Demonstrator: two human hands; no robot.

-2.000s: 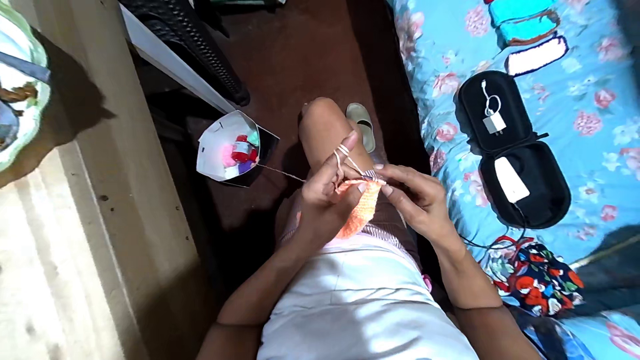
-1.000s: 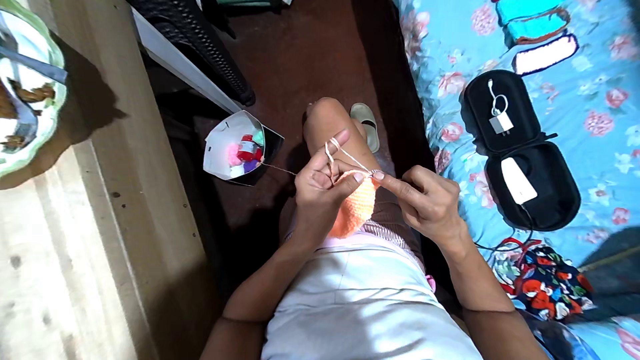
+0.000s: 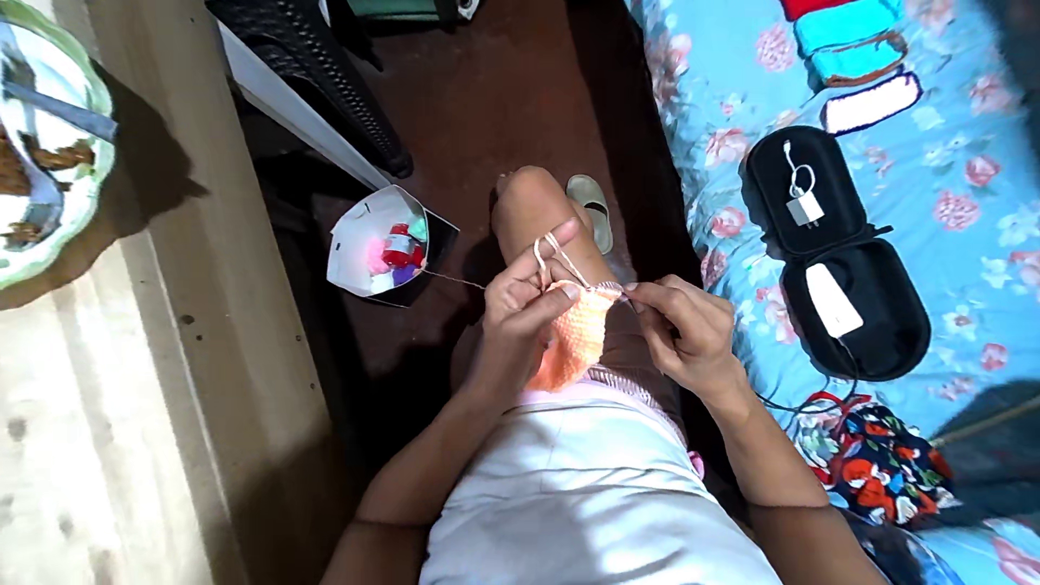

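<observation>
An orange piece of yarn fabric (image 3: 578, 337) hangs over my lap, with a pale edge along its top. My left hand (image 3: 528, 301) pinches that top edge between thumb and fingers, and pale yarn (image 3: 565, 258) loops around its raised index finger. At the right end of the edge, my right hand (image 3: 681, 325) has thumb and index finger together on a thin tool, mostly hidden, whose kind I cannot tell. A strand of yarn runs from my left hand to a white open box (image 3: 349, 252) holding colored yarn and a red labeled item (image 3: 398, 246).
A wooden table (image 3: 195, 406) with a plate of food and cutlery (image 3: 97, 175) lies left. On the floral bed (image 3: 731, 195) at right are an open black case (image 3: 898, 313), a white charger (image 3: 804, 209), folded turquoise pieces (image 3: 853, 41) and patterned cloth (image 3: 886, 471). A black plastic chair (image 3: 325, 89) stands ahead.
Both hands stay at the fabric's top edge. The fingers of my right hand have shifted their pose there, and the yarn loop at my left index finger has changed shape.
</observation>
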